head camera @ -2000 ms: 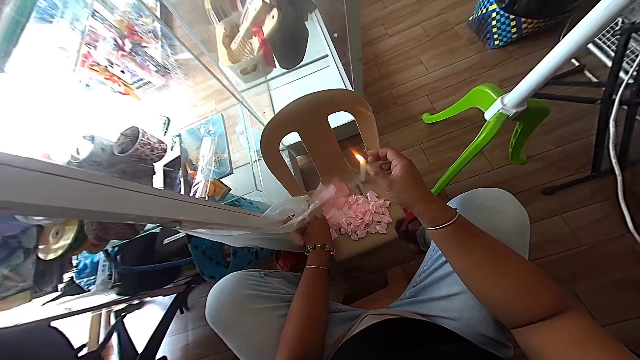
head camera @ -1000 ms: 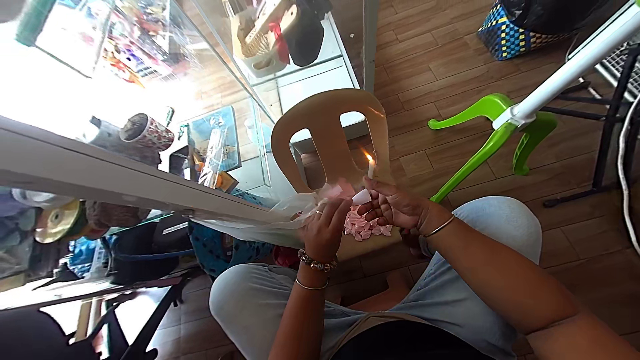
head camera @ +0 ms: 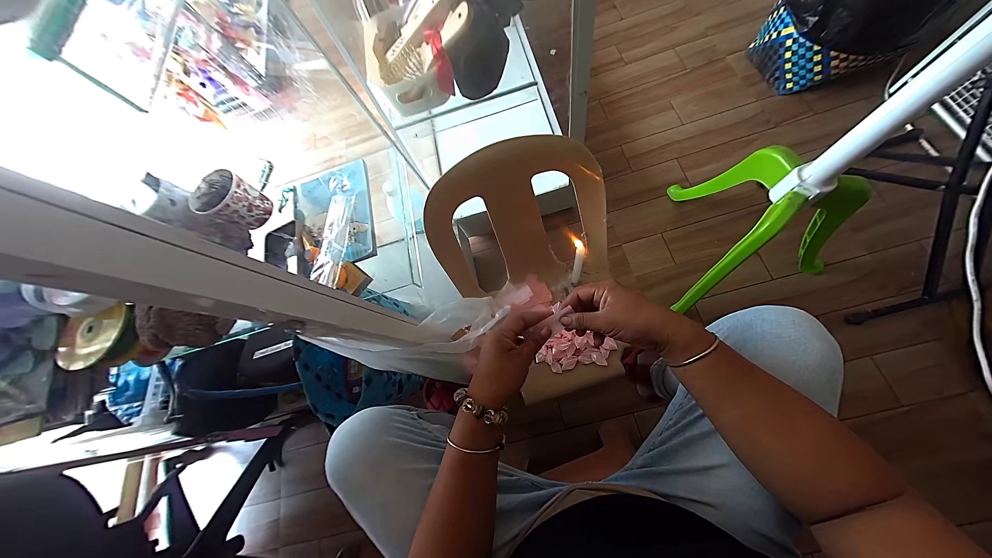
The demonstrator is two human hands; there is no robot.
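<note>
Between my knees stands a tan plastic chair. A pile of folded pink ribbon pieces lies on its seat, and a lit white candle stands upright behind the pile. My left hand and my right hand meet just above the pile, fingertips pinching a small pale pink ribbon piece between them. Flatter pink pieces lie behind my fingers, left of the candle. A translucent plastic bag hangs at the left of the seat, beside my left hand.
A glass display case with a pale frame runs along the left. At right, a white pole rises from green feet on the wood-look floor. A woven basket holding a black bag sits at the upper right.
Two seconds ago my right hand was raised by the candle flame; it is now lower, meeting my left hand at the ribbon piece. My left hand has come forward from the bag's edge.
</note>
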